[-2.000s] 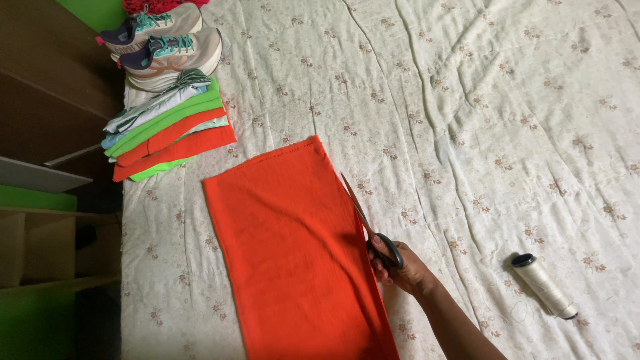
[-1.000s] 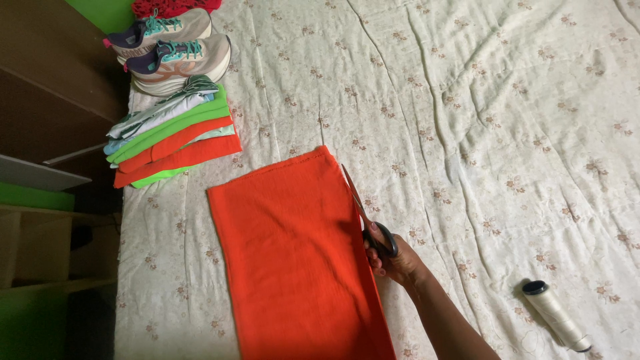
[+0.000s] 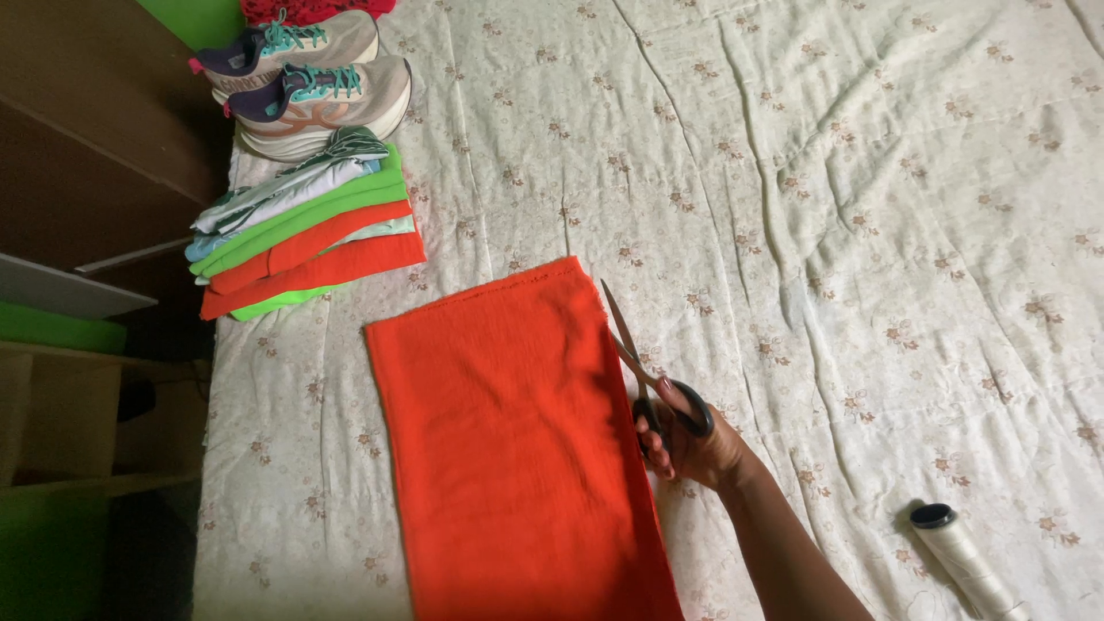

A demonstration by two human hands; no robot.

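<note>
A folded orange-red cloth [image 3: 509, 431] lies on a floral bedspread [image 3: 776, 216], its lower end cut off by the edge of the view. At the cloth's right edge my right hand [image 3: 690, 435] holds black-handled scissors [image 3: 634, 349], with thumb and fingers in the handle loops. The blades are parted and point up and to the left, close beside the upper right edge of the cloth. Whether the cloth lies between the blades I cannot tell. My left hand is out of view.
A cone of white thread [image 3: 966, 552] lies at the lower right. At the upper left are a stack of folded clothes [image 3: 302, 250], a pair of running shoes [image 3: 345, 99] and a red cloth [image 3: 319, 9]. Wooden shelves [image 3: 69, 414] stand left of the bed.
The scissors' blades have opened wider beside the cloth's edge, and my right thumb has moved apart from the fingers. The view has shifted slightly.
</note>
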